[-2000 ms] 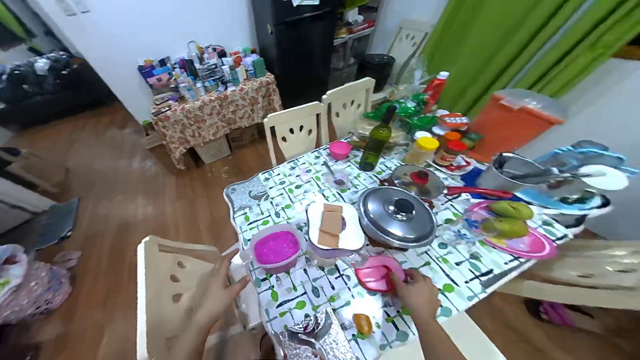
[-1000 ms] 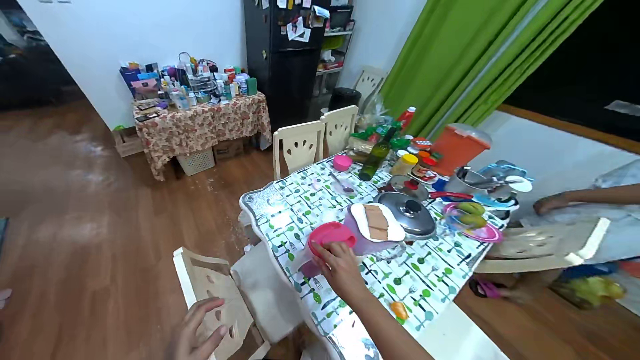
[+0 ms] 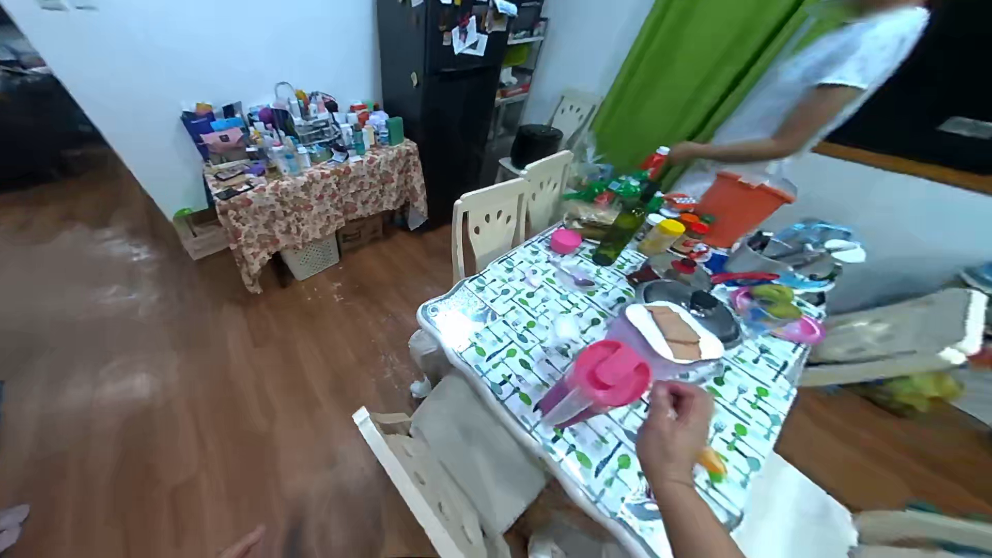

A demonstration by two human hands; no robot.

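Observation:
My right hand (image 3: 676, 430) is raised over the table beside a plastic pitcher (image 3: 577, 399) with a pink lid (image 3: 612, 373); the fingers curl together with nothing seen in them. Of my left hand (image 3: 244, 542) only the fingertips show at the bottom edge, over the floor. Behind the pitcher, brown crackers (image 3: 676, 333) lie on a white lid or tray (image 3: 657, 332) on top of a container. A lidded metal pan (image 3: 717, 314) stands just past it. An orange-yellow item (image 3: 711, 463) lies near my right wrist.
A green glass bottle (image 3: 618, 232), a yellow-lidded jar (image 3: 661, 235) and an orange bin (image 3: 736, 211) crowd the far side. Another person (image 3: 806, 108) stands there, a hand at a red bottle (image 3: 655, 163). A cream chair (image 3: 457, 465) is pushed near the close edge.
The pink lid, earlier in my right hand, now sits on the pitcher, and that hand has come off it. The other person now stands behind the table. The view has shifted.

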